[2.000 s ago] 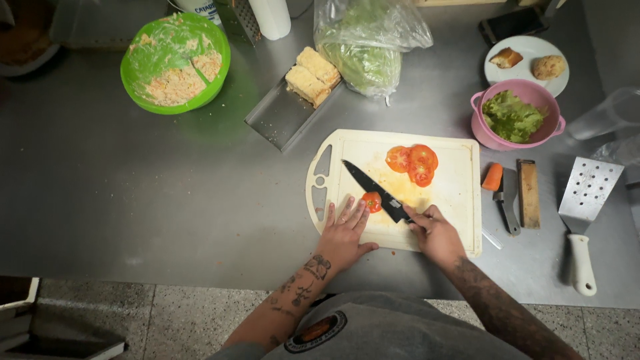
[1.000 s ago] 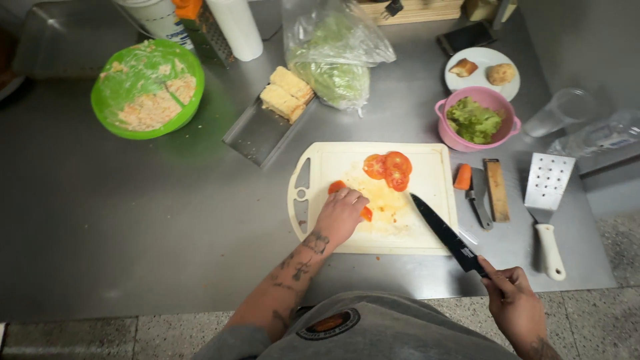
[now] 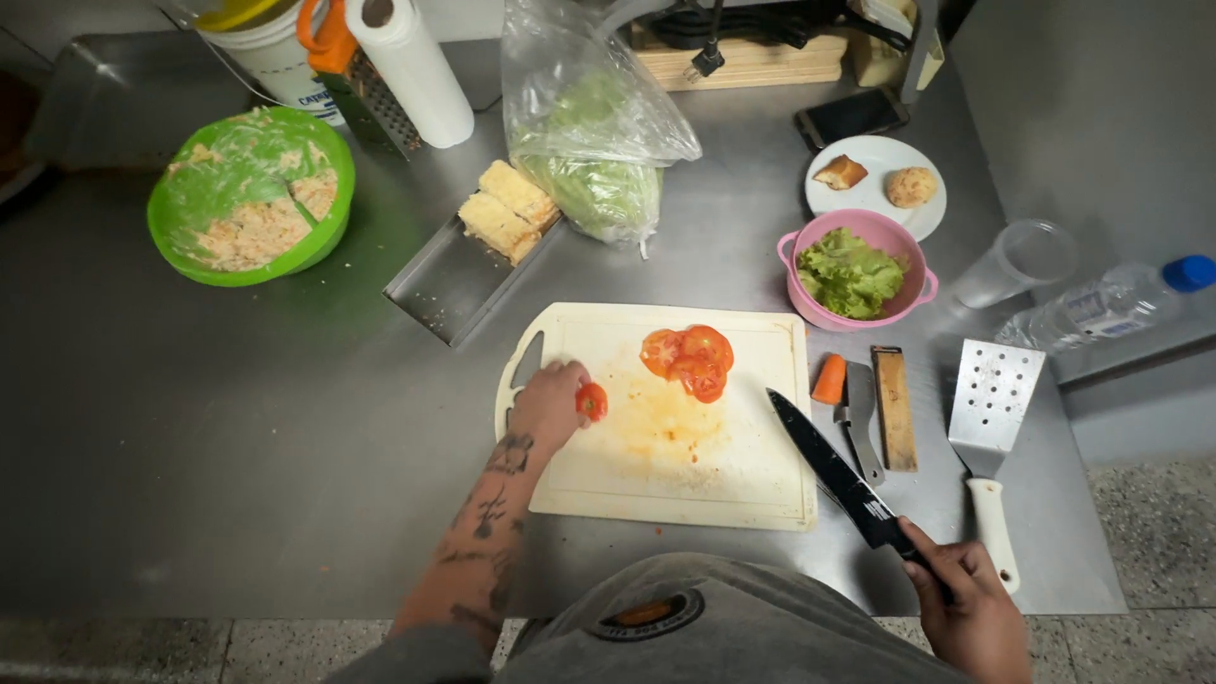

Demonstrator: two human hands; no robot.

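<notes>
My left hand [image 3: 549,407] is at the left side of a cream plastic cutting board [image 3: 608,475], its fingers closed on a small tomato piece [image 3: 592,403]. Several tomato slices [image 3: 692,361] lie overlapping near the board's upper right. In my right hand [image 3: 969,594] is the handle of a black-bladed kitchen knife [image 3: 836,472]. Its blade points up and left, with the tip over the board's right edge. A carrot piece [image 3: 829,379], a small knife [image 3: 860,423] and a wooden-handled tool [image 3: 895,408] lie right of the board.
Behind the board are a metal tray [image 3: 456,280] with bread pieces [image 3: 508,211] and bagged lettuce [image 3: 598,157]. A green bowl of filling [image 3: 275,223] stands far left. To the right are a pink bowl of lettuce [image 3: 855,275], a white plate [image 3: 879,157], a perforated spatula [image 3: 996,399] and a plastic bottle [image 3: 1102,304].
My right hand has carried the knife off the tomato piece to the right of the board. My left hand has moved toward the board's left edge and picked up a tomato piece.
</notes>
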